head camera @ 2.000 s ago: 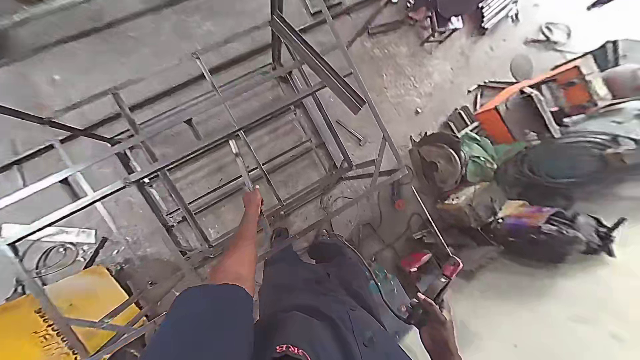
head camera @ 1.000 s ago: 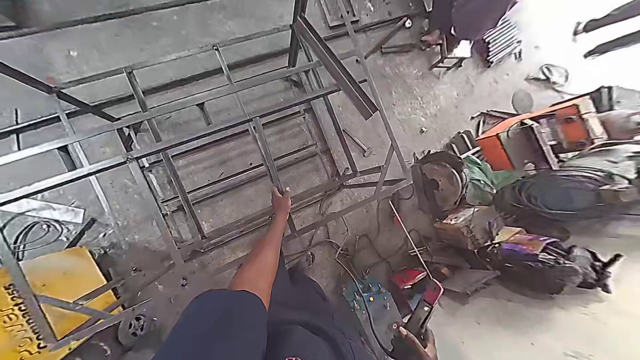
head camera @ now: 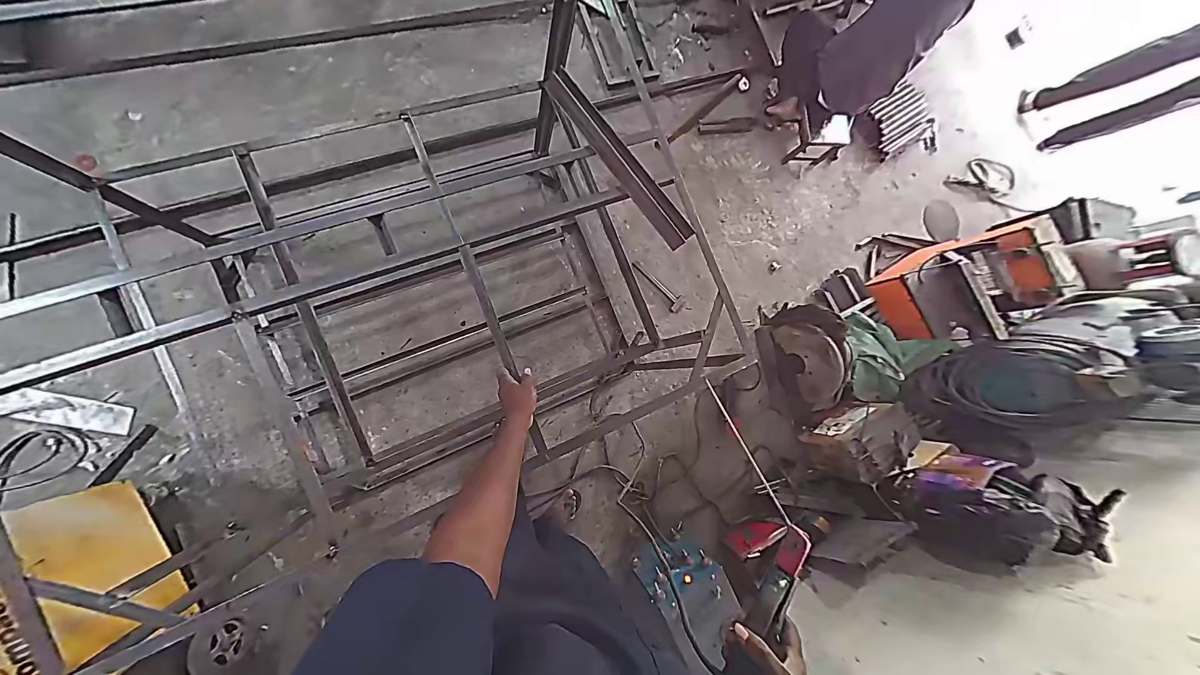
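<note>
My left hand (head camera: 517,396) is closed around a steel crossbar (head camera: 481,305) of a large welded frame (head camera: 356,283) made of square tubing. The bar lies across the frame's long rails, and its near end reaches the near rail. At the lower right my right hand (head camera: 764,649) grips a welding electrode holder (head camera: 786,574). From its jaw a thin electrode (head camera: 745,448) points up and left, its tip close to the frame's near right corner. Part of my right hand is cut off by the bottom edge.
A blue welding machine (head camera: 689,586) with a lit lamp and cables stands right of my legs. Coiled cable (head camera: 1017,380), an orange machine (head camera: 975,272) and boxes lie at the right. A hammer (head camera: 659,286) rests on the floor. Two other people are at the top right. A yellow panel (head camera: 98,562) is lower left.
Two seconds ago my left hand held a separate short bar at a slant; now that bar lies in line with the crossbar on the frame. My right hand still has the electrode holder.
</note>
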